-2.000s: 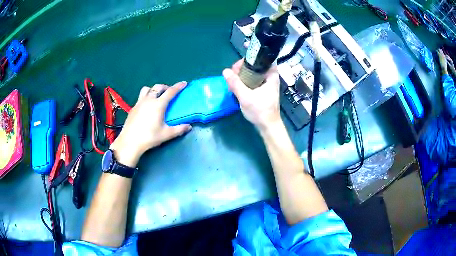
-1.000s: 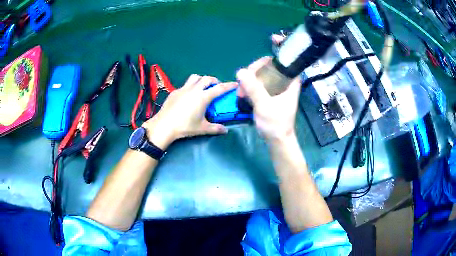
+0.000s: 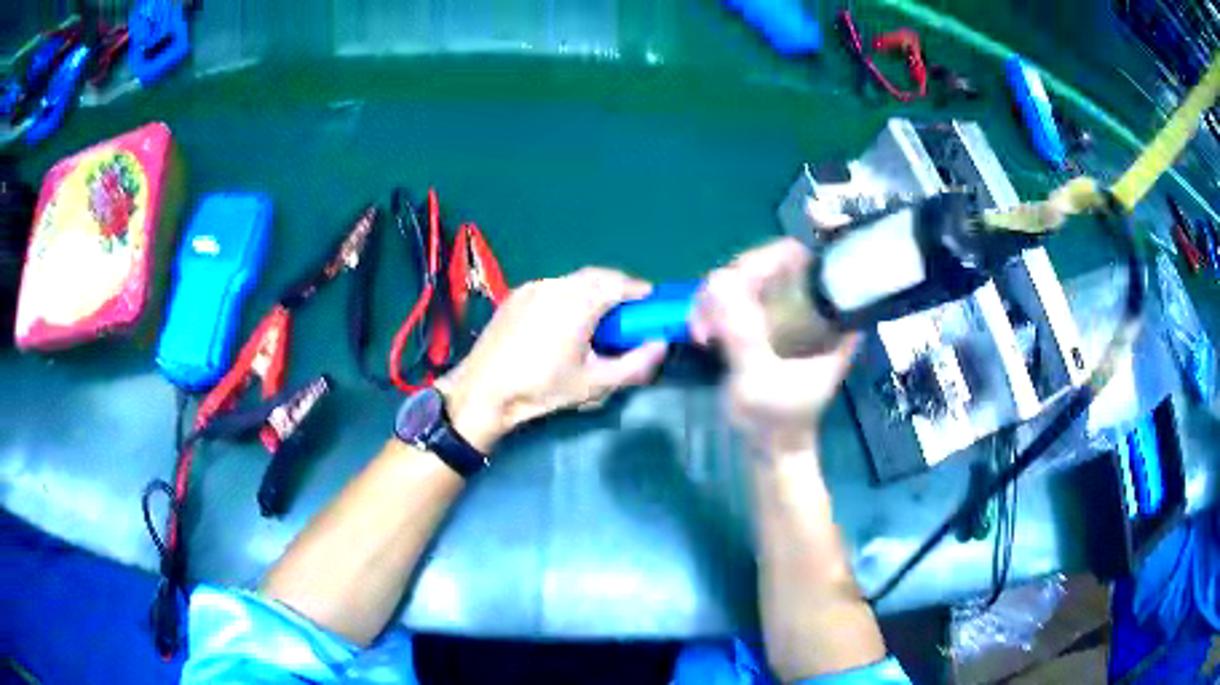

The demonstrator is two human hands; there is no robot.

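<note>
My left hand [image 3: 555, 345] grips a blue battery tester [image 3: 650, 319] at its left end, above the green bench. My right hand [image 3: 769, 341] is closed around the tan grip of the black electric screwdriver [image 3: 876, 272], which lies nearly level and points left at the tester's right end. The driver's tip and any screw are hidden by my right hand and blur. Red and black clips [image 3: 471, 274] lie just left of my left hand. A second blue tester [image 3: 217, 288] lies face up further left.
A red-pink tin box [image 3: 96, 238] is at the far left. The pale metal screw feeders [image 3: 937, 375] stand right of my right hand. A yellow cord [image 3: 1177, 134] and a looping black power cord [image 3: 1037, 448] hang at the right. More blue testers [image 3: 1033, 110] lie along the far side.
The held tester has turned from lying broad side up to showing a narrow side. The driver has tipped from near upright to nearly level. Both hands have shifted right in the view.
</note>
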